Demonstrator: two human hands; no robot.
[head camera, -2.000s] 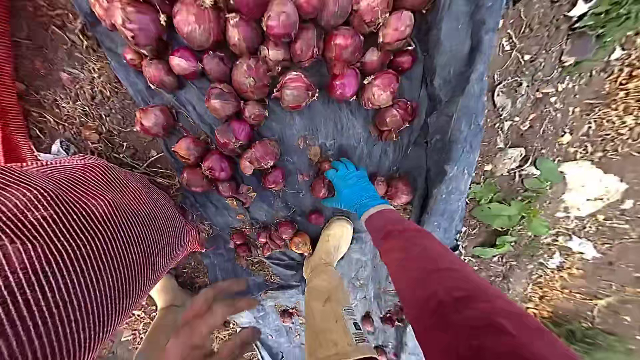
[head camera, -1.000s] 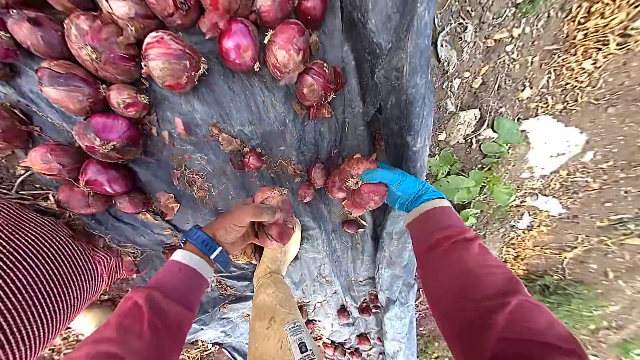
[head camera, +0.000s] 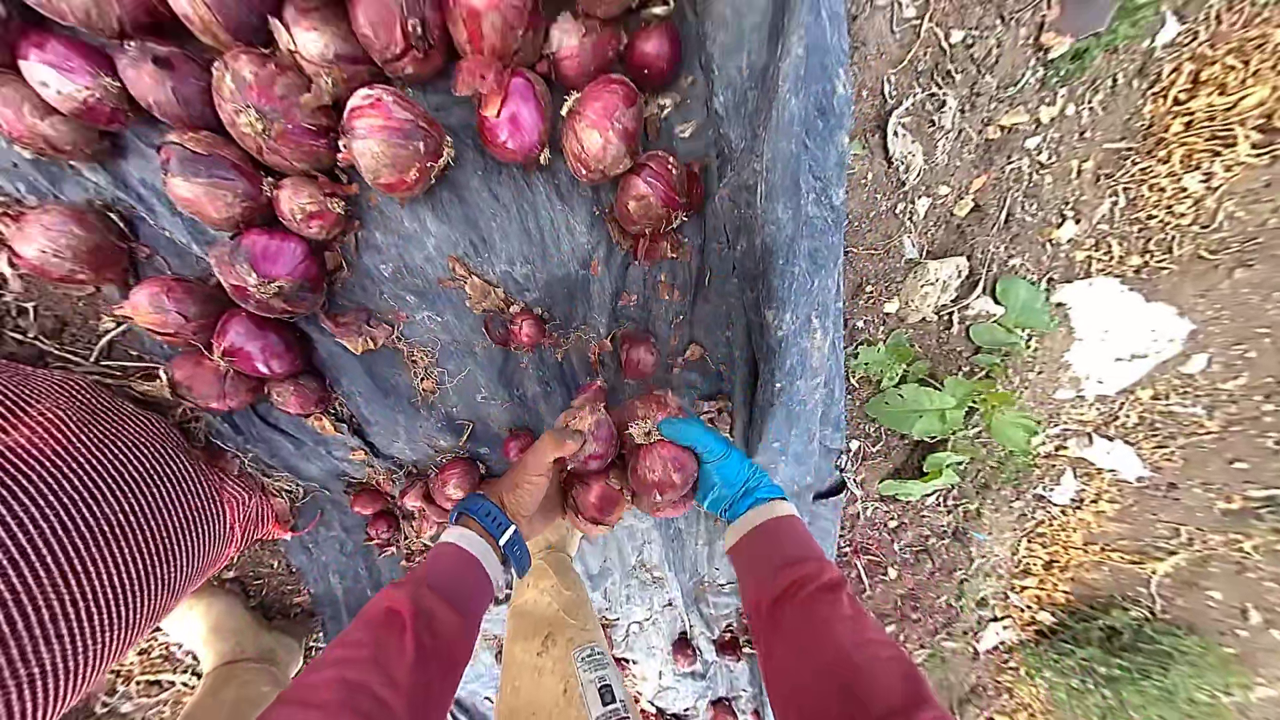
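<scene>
My left hand (head camera: 535, 485), bare with a blue wristband, grips a red onion (head camera: 592, 437) between thumb and fingers. Close on its right, my right hand (head camera: 722, 470) in a blue glove holds several red onions (head camera: 662, 470) in a cluster. Another onion (head camera: 597, 500) lies between the two hands; which hand supports it I cannot tell. All are over a dark plastic sheet (head camera: 480, 250), just above the toe of a tan boot (head camera: 555, 620). A group of small onions (head camera: 455, 482) lies left of my left hand.
Many larger red onions (head camera: 275, 110) cover the sheet's upper left. A filled red mesh sack (head camera: 110, 540) stands at the left edge. Right of the sheet are soil, green weeds (head camera: 935, 405) and a white lump (head camera: 1120, 335). A second boot (head camera: 235, 640) is at lower left.
My right hand has moved left with its onions, toward my left hand. Two seconds ago it was reaching down to onions on the sheet, while my left hand was empty beside the sack.
</scene>
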